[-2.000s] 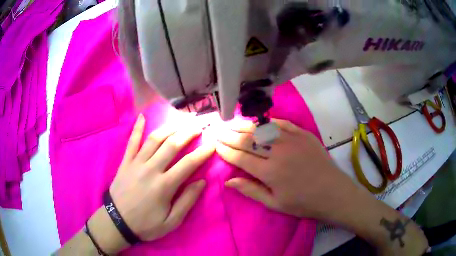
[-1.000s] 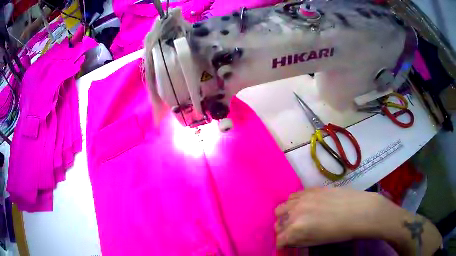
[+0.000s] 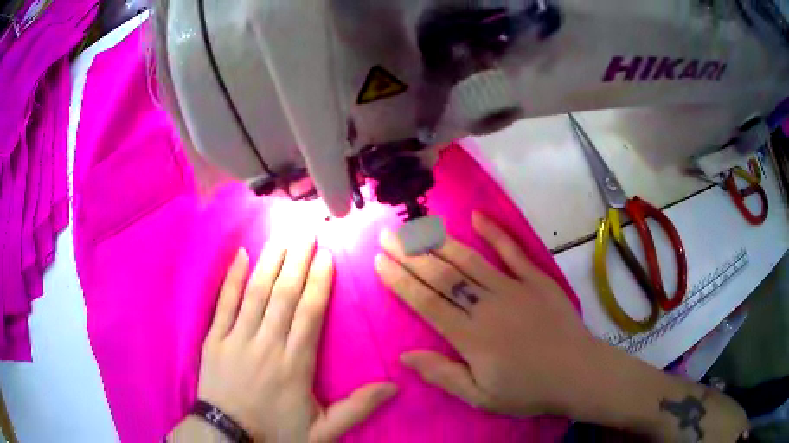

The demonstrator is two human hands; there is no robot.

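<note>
A wide magenta garment panel (image 3: 138, 285) lies flat under the head of the white sewing machine (image 3: 251, 78). A flap-like piece (image 3: 143, 186) shows on its left part. The presser foot and needle area (image 3: 333, 216) is washed out by the lamp glare. My left hand (image 3: 268, 355) lies flat on the panel, left of and below the needle area, fingers pointing to the machine. My right hand (image 3: 493, 329) lies on the panel to the right, fingers spread, with fingertips beside and partly behind a pale round machine part (image 3: 421, 234). Neither hand grips the cloth.
Large shears with yellow and red handles (image 3: 625, 212) lie right of the machine bed. Smaller scissors with red-orange handles (image 3: 748, 201) lie farther right. A printed ruler (image 3: 692, 298) runs along the table edge. A stack of magenta panels (image 3: 35, 190) is at the left.
One second ago only my right hand showed, at the panel's lower right edge. Now both hands lie on the panel near the needle. The view has moved closer to the machine.
</note>
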